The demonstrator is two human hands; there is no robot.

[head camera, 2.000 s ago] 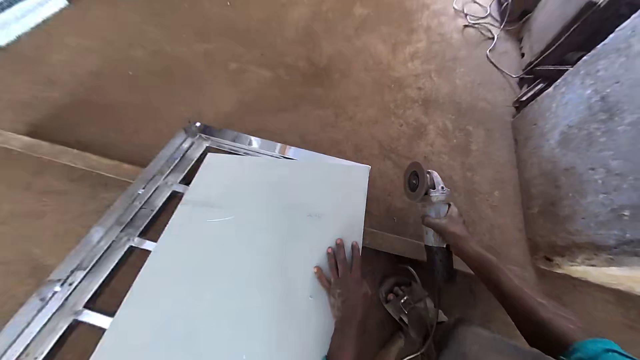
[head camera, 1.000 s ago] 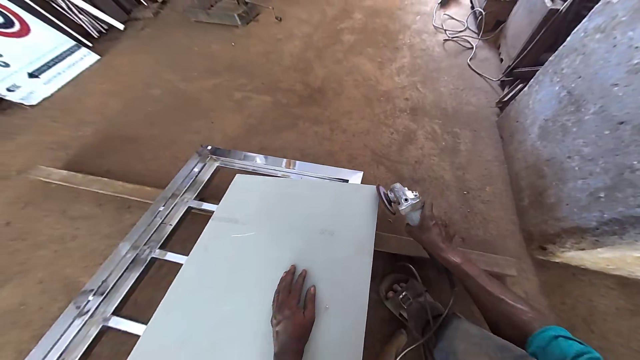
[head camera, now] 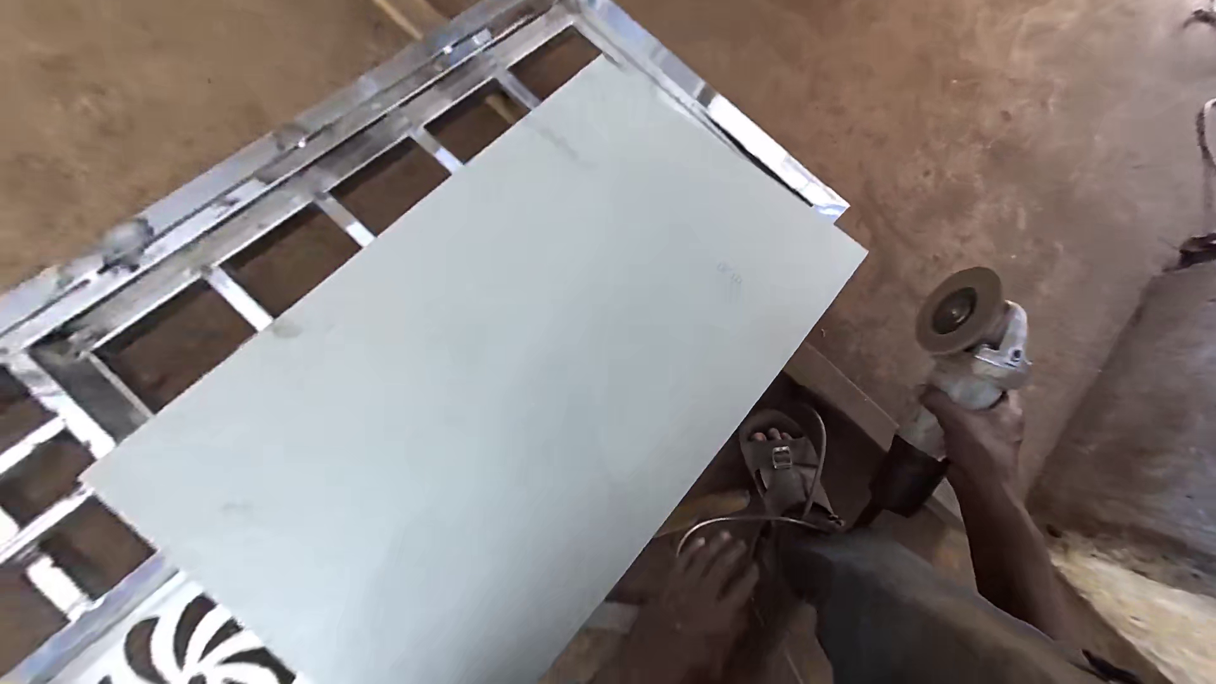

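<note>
A pale, flat rectangular sheet (head camera: 494,361) lies at an angle over a shiny metal frame (head camera: 313,204) with crossbars. To the right of the sheet, my right hand (head camera: 978,427) is closed around the body of an angle grinder (head camera: 959,380), whose disc (head camera: 958,312) points up and stands apart from the sheet. Whether the disc is spinning cannot be told. My left hand (head camera: 714,579) is low, dim and blurred beside the sheet's lower right edge, fingers spread, with nothing seen in it. Its wrist fades into shadow.
A sandalled foot (head camera: 784,461) is between the sheet and the grinder, with a cord (head camera: 750,519) looping by it. A long flat strip (head camera: 841,385) lies on the brown floor beyond. A rough wall or block (head camera: 1140,418) stands at right. A cut-out swirl panel (head camera: 195,646) shows at lower left.
My left hand has come off the sheet's face. The grinder, whose disc was at the sheet's corner a second ago, is now away from it. The view has turned and come closer.
</note>
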